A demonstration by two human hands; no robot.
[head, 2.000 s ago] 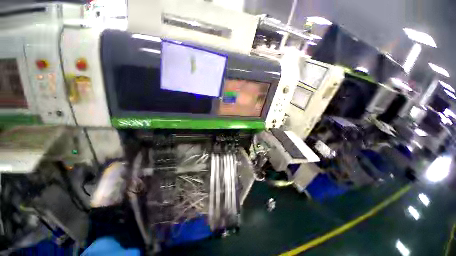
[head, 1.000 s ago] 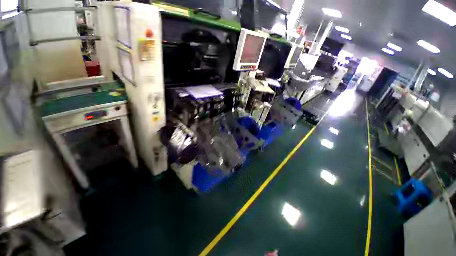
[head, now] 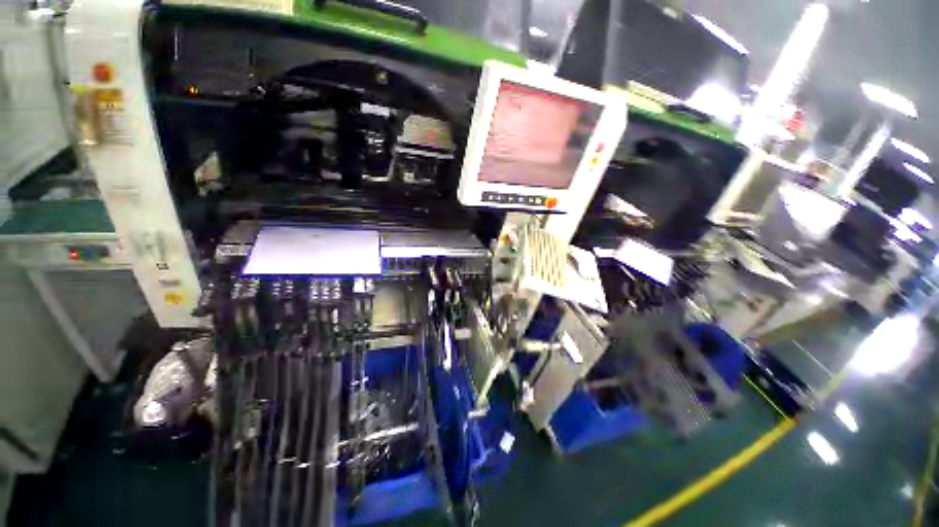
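Neither of my hands is in the picture. Nearest in front of me is a row of dark tape feeders (head: 278, 412), side by side at the machine front. A document sheet in a blue-edged sleeve (head: 314, 252) lies on top of the feeders. The operator monitor (head: 541, 134), white-framed with a reddish screen, stands right of centre. A beige keyboard (head: 544, 259) is on a small shelf below it, with a mouse shelf (head: 579, 278) beside it. The pick-and-place machine's dark window (head: 309, 113) is behind the feeders. The picture is partly blurred.
Blue waste bins (head: 386, 494) stand below the feeders, with another blue bin (head: 597, 417) further right. A red emergency stop button (head: 103, 73) is on the left machine panel. More machines run back to the right beside the green floor (head: 577, 494) and yellow line (head: 710, 473).
The view has swung from the SONY machine past a conveyor and along the aisle. The feeders, sheet, monitor and keyboard now appear much closer. No hand shows in any frame.
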